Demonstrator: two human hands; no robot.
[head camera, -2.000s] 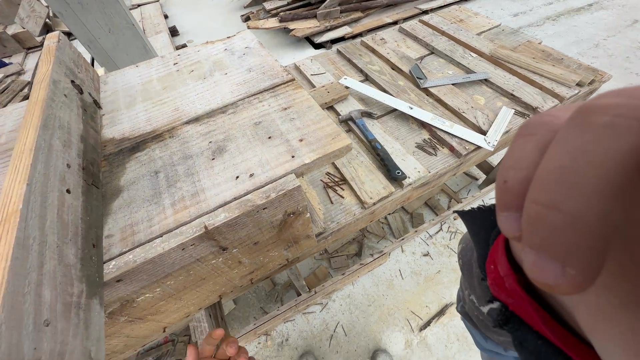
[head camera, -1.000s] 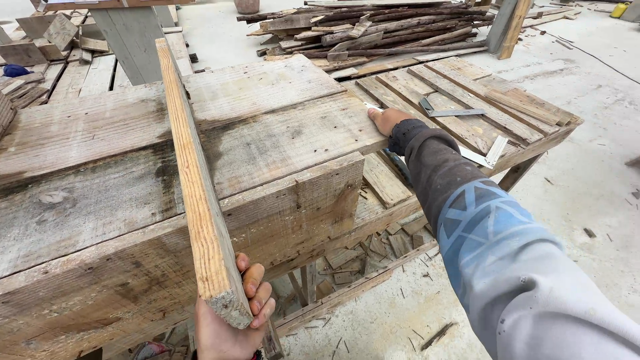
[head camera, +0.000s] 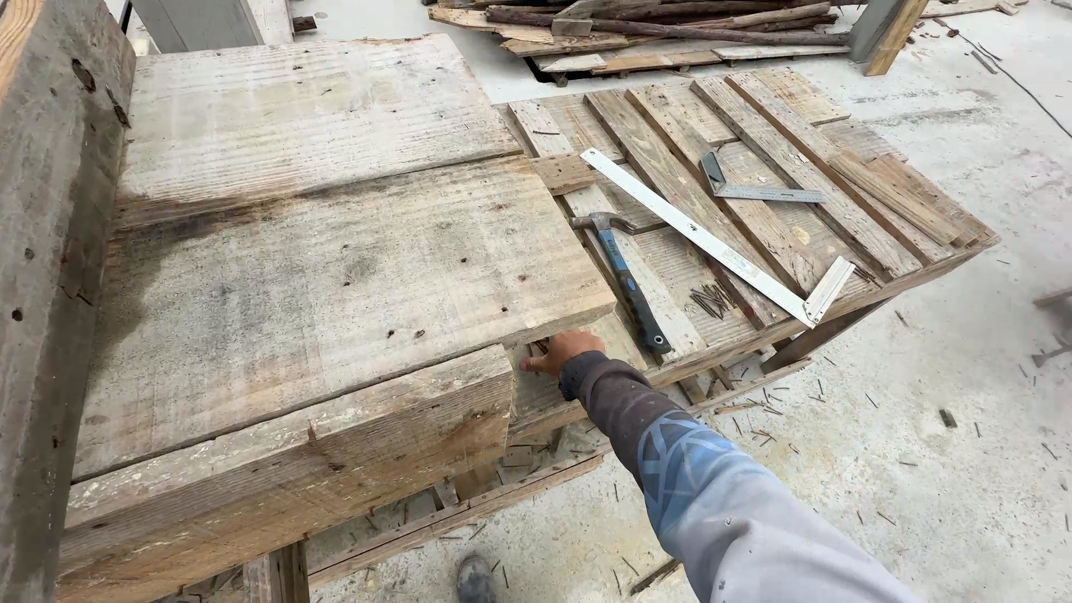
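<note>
My right hand (head camera: 563, 353) reaches down beside the end of a wide wooden board (head camera: 360, 276), at some nails (head camera: 540, 345) on the slatted table; whether its fingers hold any is hidden. Just right of it lies a claw hammer (head camera: 628, 280) with a blue and black handle. A large metal try square (head camera: 703, 239) and a smaller square (head camera: 766, 193) rest on the slats, with another bunch of nails (head camera: 712, 300) near the large one. An upright board (head camera: 50, 251) crosses the boards at the left. My left hand is out of view.
The slatted wooden table (head camera: 846, 322) extends to the right. Behind it, old poles and planks (head camera: 670, 33) are piled on the concrete floor. Scattered nails and scraps lie on the floor, and a shoe (head camera: 476, 579) shows at the bottom.
My right hand has moved from the top of the wide board's far end down to the nails beside it. My left hand, on the upright board one second ago, has left the view.
</note>
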